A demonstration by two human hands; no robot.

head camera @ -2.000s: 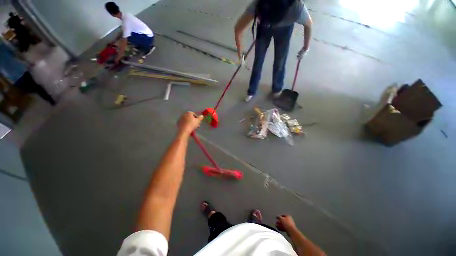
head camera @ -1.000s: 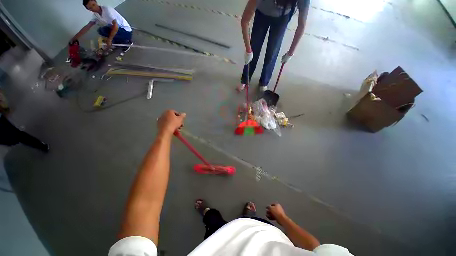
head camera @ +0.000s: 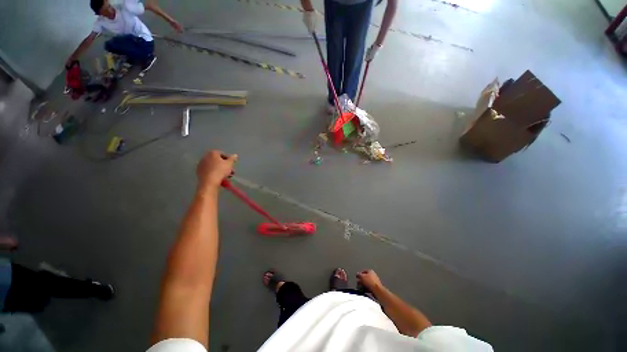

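My left hand (head camera: 217, 168) is closed around the top of the red handle of a push broom (head camera: 287, 228). The broom's straight red head rests on the grey floor in front of my feet. My right hand (head camera: 369, 279) hangs low near my waist, with its fingers curled; I see nothing in it, but its palm side is hidden. Ahead, a helper's second broom (head camera: 344, 128), with a flared red head and green patch, lies against a pile of plastic wrap and scraps (head camera: 368, 128). The helper's other gloved hand holds a red dustpan handle; the scoop is hidden behind the pile.
An open cardboard box (head camera: 505, 124) stands at the right. Metal profiles (head camera: 185, 101) and a yellow item (head camera: 114, 144) lie at the left. A person (head camera: 124, 31) crouches by a red-and-black machine (head camera: 74, 79). Another person's leg (head camera: 62, 287) enters at lower left.
The helper's broom has moved from beside the pile onto it, and the scraps are bunched closer to the helper's feet. A person's leg has come further in at lower left. My hold is unchanged.
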